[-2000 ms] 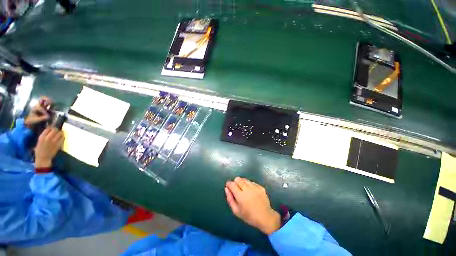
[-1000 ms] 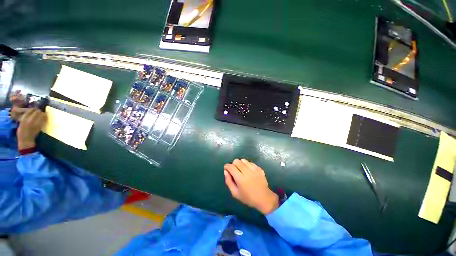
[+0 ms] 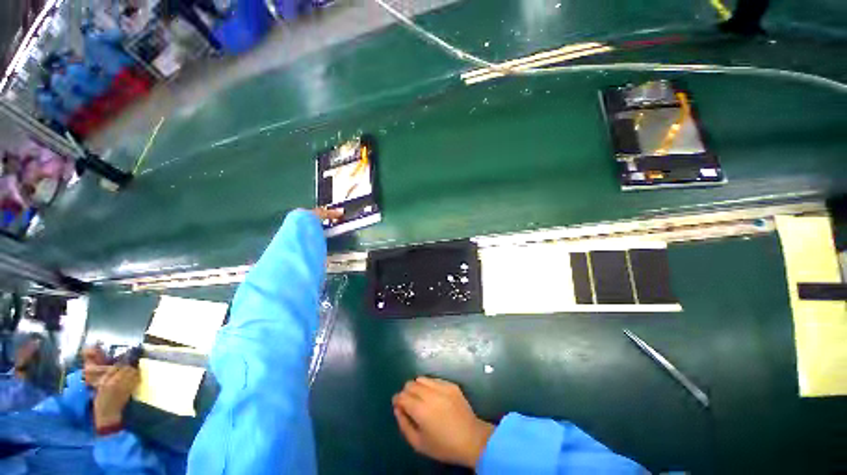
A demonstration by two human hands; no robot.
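My left arm reaches out to the tablet (image 3: 349,181) on the conveyor belt. Only the fingers of my left hand (image 3: 327,215) show past the blue sleeve, at the tablet's near left corner; their grip is hidden. This tablet has an open back, an orange ribbon cable and a white near edge. My right hand (image 3: 441,422) rests on the green bench with its fingers curled together, and nothing shows in it. A second open-backed tablet (image 3: 661,134) lies on the belt at the right.
A black mat (image 3: 424,278) with tiny pale parts lies beside a white sheet (image 3: 527,278) with black strips. Tweezers (image 3: 667,368) and a yellow sheet (image 3: 817,325) lie at the right. My left sleeve covers most of a clear tray (image 3: 327,325). Another person's hands (image 3: 113,394) work at the left.
My left arm has come into view and reached to the left tablet, covering most of the clear tray. The view has shifted to show more beyond the belt. My right hand still rests on the bench.
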